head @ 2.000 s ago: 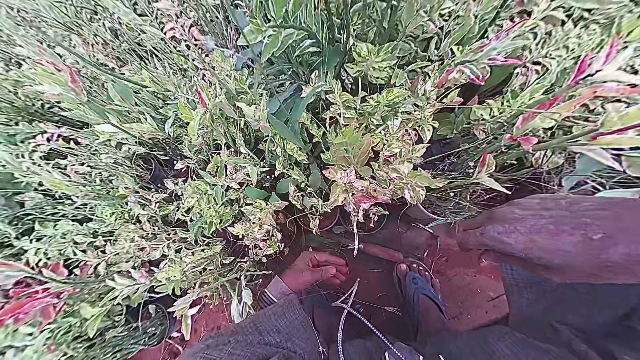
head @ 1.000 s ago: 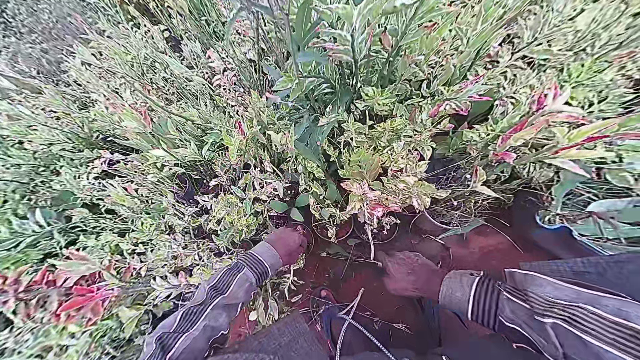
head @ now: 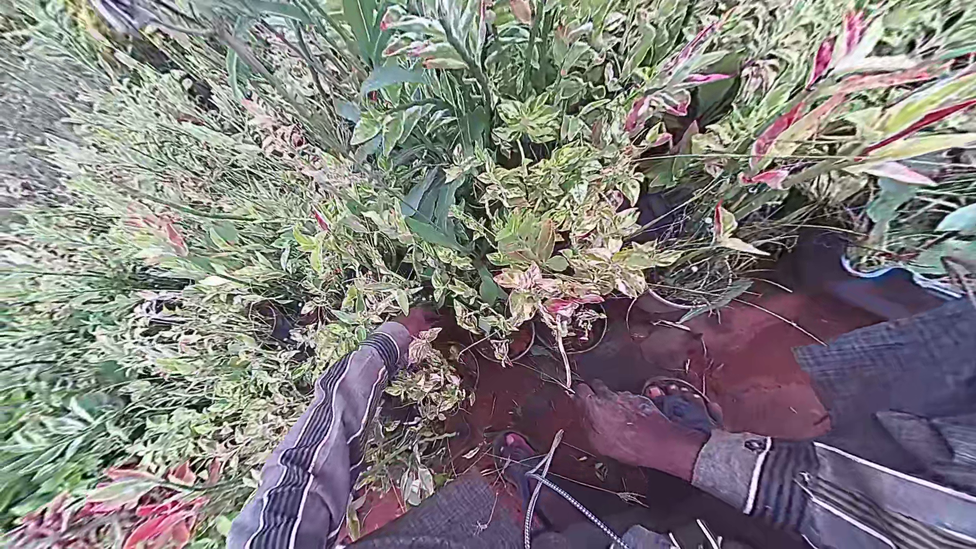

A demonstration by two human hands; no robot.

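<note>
My left hand (head: 418, 320) reaches in among variegated leafy plants (head: 564, 206); its fingers are hidden by foliage, so what it touches does not show. Low over the red soil is my right hand (head: 625, 423), back upward, its fingertips by the lower end of a pale dry stem (head: 563, 347) that hangs from the plants. Whether the fingers grip that stem cannot be told. Small round pots (head: 583, 335) stand at the plants' base, between and above the hands.
A braided cord (head: 579, 507) with pale ends hangs at the bottom centre. My sandalled feet (head: 682, 400) stand on red soil (head: 762, 343). Red-edged leafy plants (head: 778, 137) rise at the upper right, and a pale curved rim (head: 900, 274) lies at the right edge.
My left hand has moved from low over the soil up into the plants. The right hand has come in from the right, down beside the hanging stem.
</note>
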